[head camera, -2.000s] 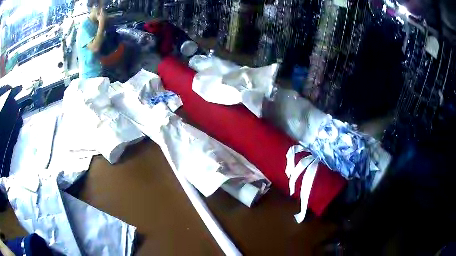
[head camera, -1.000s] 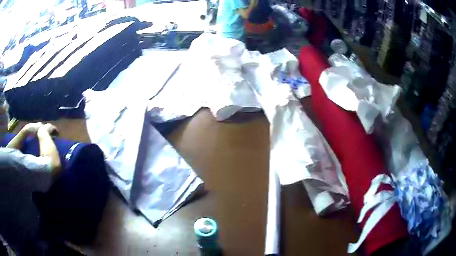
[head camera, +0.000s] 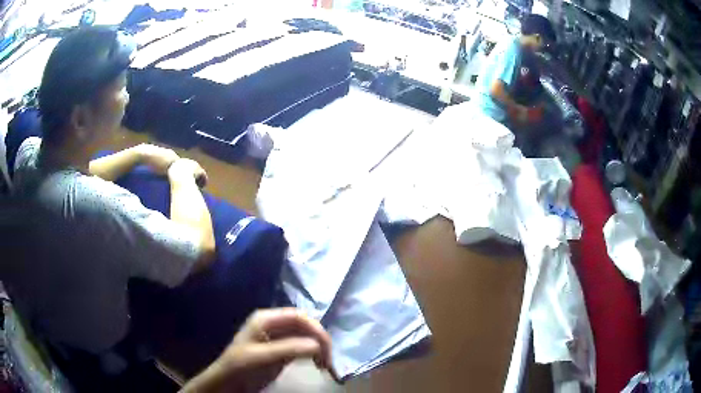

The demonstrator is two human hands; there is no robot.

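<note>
My left hand [head camera: 269,349] enters at the bottom, left of centre. Its fingers are loosely bent, somewhat apart from the thumb, with no object visible in them. Its fingertips overlap the near corner of large white paper [head camera: 369,307] on the brown table [head camera: 461,292]. A blurred pale shape below the hand is cut off by the edge and cannot be identified. My right hand is not in view. A dark blue fabric roll [head camera: 250,253] lies left of the paper, with a person's forearms resting on it.
A person in grey [head camera: 115,230] leans on the blue roll close at left. Another person [head camera: 511,84] stands at the far right. Dark stacks [head camera: 254,84] lie behind. A red roll [head camera: 607,292], crumpled white paper [head camera: 557,284] and a white tube [head camera: 521,357] lie at right.
The view has swung left, so the paper and red roll sit farther right. My left hand has come into view. The teal-capped cylinder has left the picture.
</note>
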